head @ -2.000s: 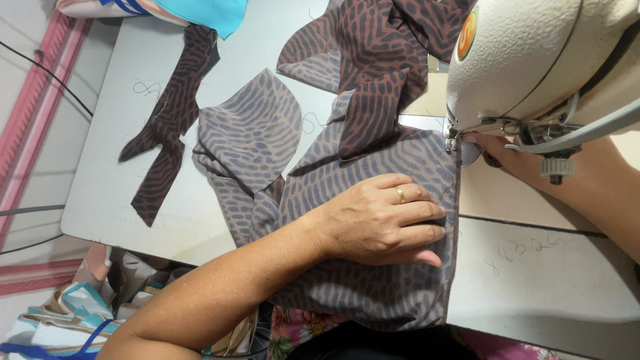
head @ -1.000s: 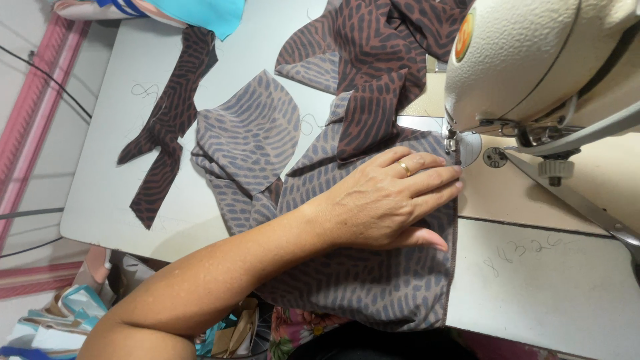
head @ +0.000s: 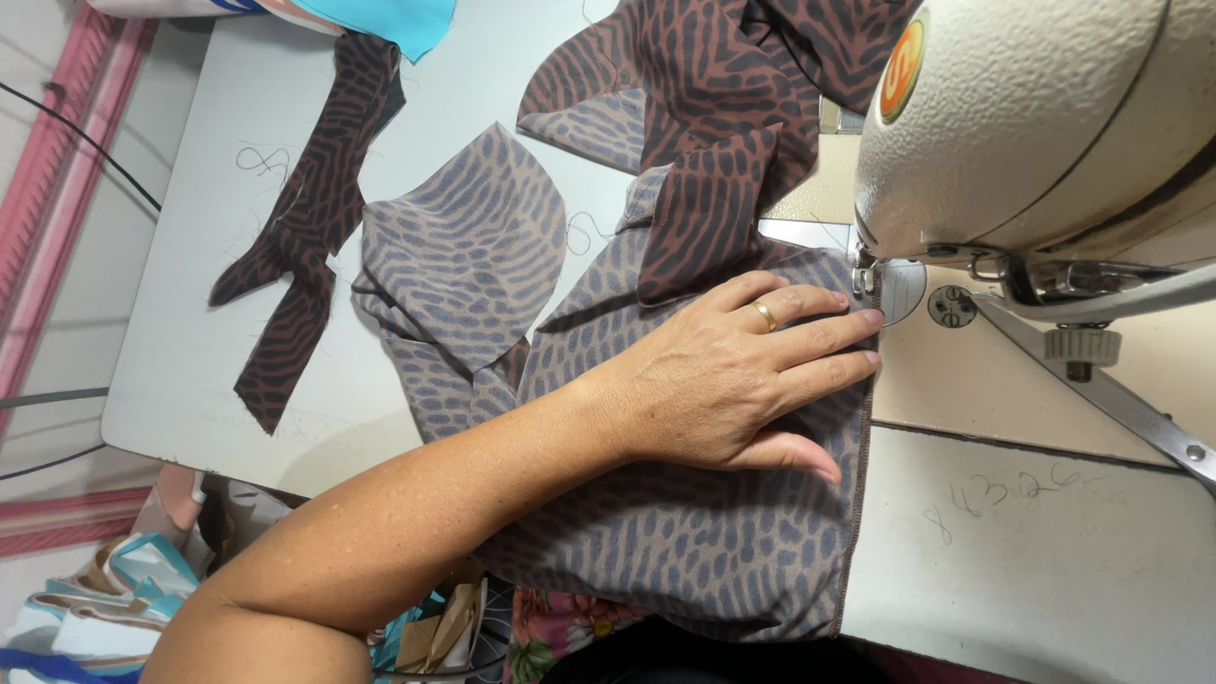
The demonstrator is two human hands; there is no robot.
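My left hand [head: 750, 370], with a gold ring, lies palm down on a patterned garment fabric [head: 703, 541]. Its fingers are spread, the tips at the fabric's overlocked right edge, just below the presser foot [head: 863, 275] of a sewing machine [head: 1026, 114]. The fabric's top corner lies under the foot. Grey-blue spotted wrong side shows on most of it; a dark brown and black flap [head: 708, 209] is folded over its upper part. My right hand is out of view.
A strip of the same dark fabric [head: 313, 218] lies on the white sewing table [head: 190, 380]. Scissors [head: 1121, 389] rest on the machine bed at the right. Turquoise cloth [head: 380, 19] lies at the table's top left; fabric scraps [head: 104, 608] are piled below the left edge.
My left hand has moved up and right over the fabric, toward the presser foot. My right hand, beside the needle area two seconds ago, has left the view, and the scissors now show.
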